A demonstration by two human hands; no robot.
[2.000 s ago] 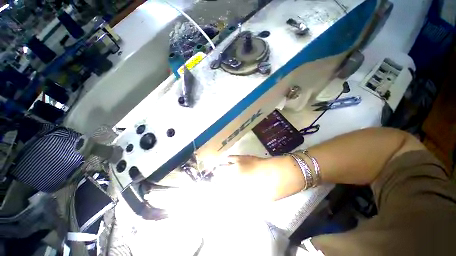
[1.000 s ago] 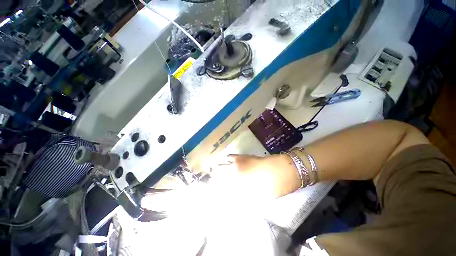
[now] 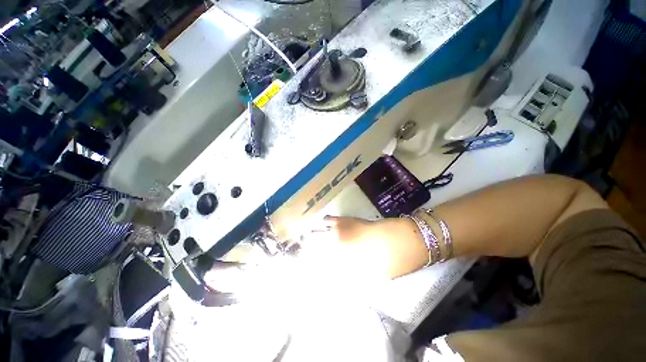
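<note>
A white sewing machine head (image 3: 304, 152) with a blue stripe and "JACK" lettering slants across the view. Under its left end lies the work fabric (image 3: 283, 322), mostly washed out by the lamp glare. My right hand (image 3: 365, 244), with bracelets at the wrist, reaches in from the right to beside the shiny presser foot and needle area (image 3: 273, 244). Its fingers fade into the glare, so its grip cannot be told. My left hand cannot be made out; the glare may hide it.
A lit phone (image 3: 392, 185) and blue-handled snips (image 3: 482, 142) lie behind my right forearm, with a black cable beside them. A white control box (image 3: 549, 106) is at the right. Striped cloth (image 3: 83, 230) and other pieces are heaped at the left.
The view has shifted slightly. My right hand stays at nearly the same place by the needle area. No clear movement of the fabric can be seen in the glare.
</note>
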